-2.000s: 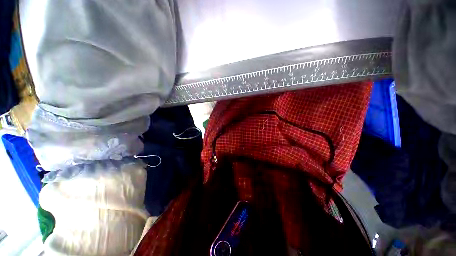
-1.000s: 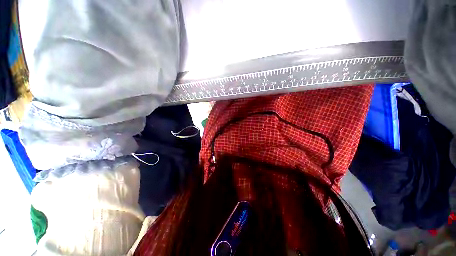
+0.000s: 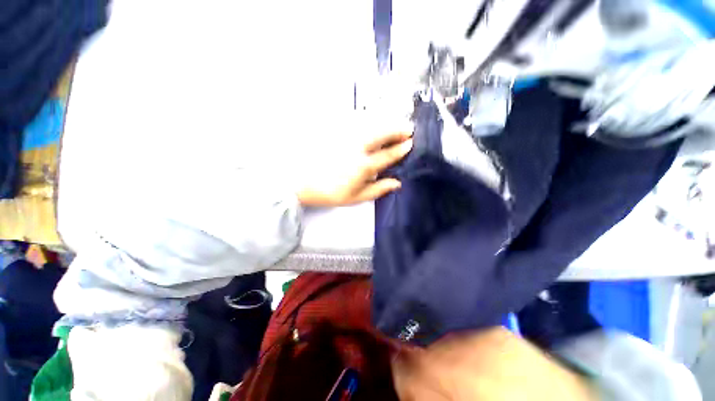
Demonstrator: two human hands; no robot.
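A dark navy garment piece (image 3: 447, 243) lies on the machine bed and hangs over the table's front edge, with small white lettering at its lower end. Its narrow top reaches the presser foot area (image 3: 427, 95). A pale cloth strip (image 3: 470, 153) shows within it. My left hand (image 3: 357, 176) is left of the cloth, fingers spread, fingertips at its edge. My right hand (image 3: 486, 364) is blurred at the bottom, at the garment's lower edge; its fingers are mostly hidden, but it appears to hold the cloth. A grey-clear block (image 3: 490, 110) sits right of the needle area.
The white machine head (image 3: 658, 86) is blurred at upper right. The ruler strip (image 3: 329, 261) runs along the table's front edge. Below are a red checked apron (image 3: 329, 305) and a blue bin (image 3: 619, 309). Navy cloth (image 3: 47, 55) is piled at upper left.
The view has moved up and shows the machine area. Both hands and the navy garment piece are now in view; earlier only the sleeves showed. The right arm is now low at the right.
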